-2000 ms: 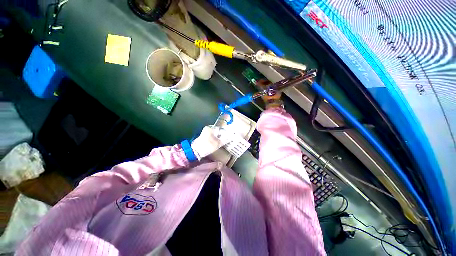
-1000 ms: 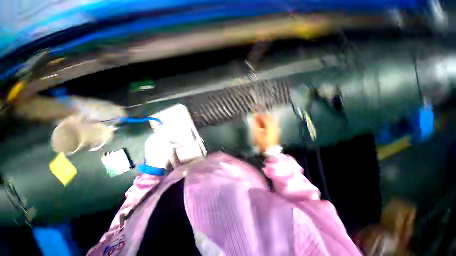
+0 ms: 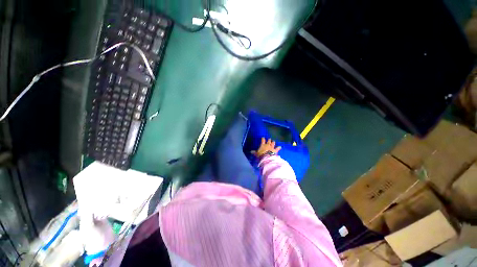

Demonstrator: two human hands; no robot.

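Note:
My right hand (image 3: 267,148) looks bare, with a watch or bracelet at the wrist. It lies with spread fingers on the blue stool (image 3: 298,156) beside the bench. My left hand (image 3: 97,232), in a white glove with a blue band at the wrist, is at the lower left, partly blurred. It holds the white box (image 3: 116,190) near the lower end of the keyboard. The fingers on the box are hard to make out.
A black keyboard (image 3: 121,86) with a pale cable (image 3: 68,63) lies on the green mat (image 3: 183,94). Black cables (image 3: 233,35) are at the top. A large black tray (image 3: 387,57) is upper right. Cardboard boxes (image 3: 384,190) stand lower right, and yellow tape (image 3: 318,121) marks the floor.
The view has swung right towards the floor. My right hand has moved from above the bench onto the blue stool. My left hand still holds the white box, now at the lower left.

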